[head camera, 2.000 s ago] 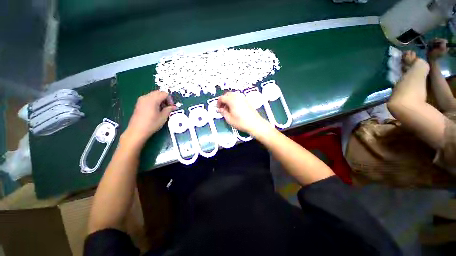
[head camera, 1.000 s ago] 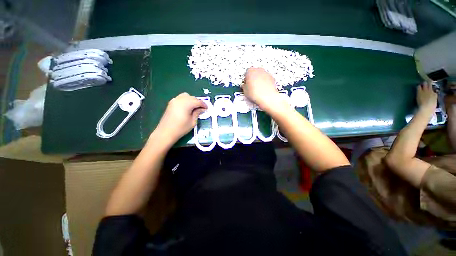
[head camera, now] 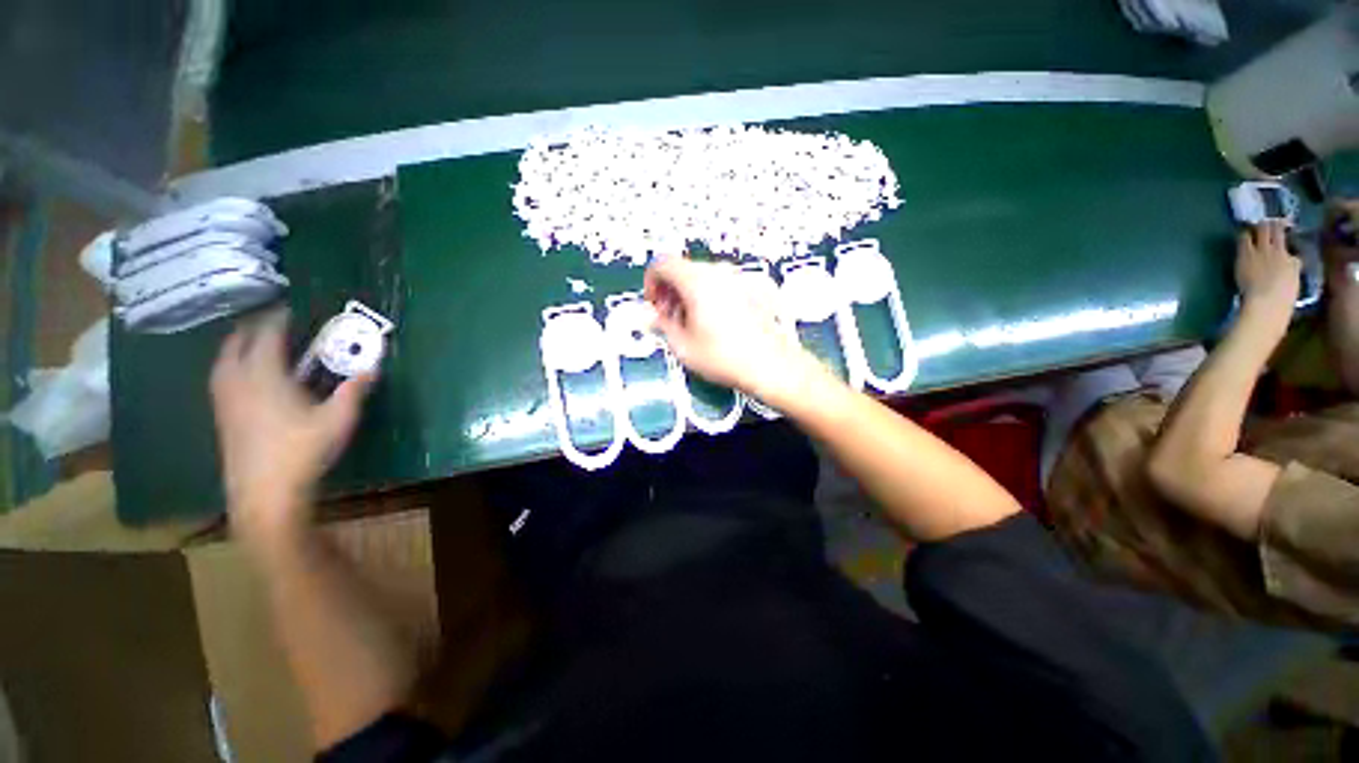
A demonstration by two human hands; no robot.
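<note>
White plastic housings (head camera: 882, 321) lie side by side in a row on the green bench, round discs away from me and open loops toward me. My right hand (head camera: 716, 321) is over the middle of the row, fingertips together; whether they pinch a small part cannot be seen. My left hand (head camera: 283, 403) is blurred, at the left, over a single separate housing (head camera: 355, 346) and hides its loop. Whether it grips the housing is unclear. A heap of small white parts (head camera: 701, 187) lies behind the row.
Stacked housings (head camera: 201, 266) lie at the left, with a crumpled plastic bag (head camera: 63, 403) beside them. An open carton (head camera: 298, 596) is below left. A pale strip (head camera: 596, 116) runs behind the heap. A neighbour's hands (head camera: 1267, 276) work at the far right. A red stool (head camera: 991, 447) is under the bench.
My left hand has moved from the row's left end to the separate housing. My right hand has come back from the heap to the row. The view has shifted slightly.
</note>
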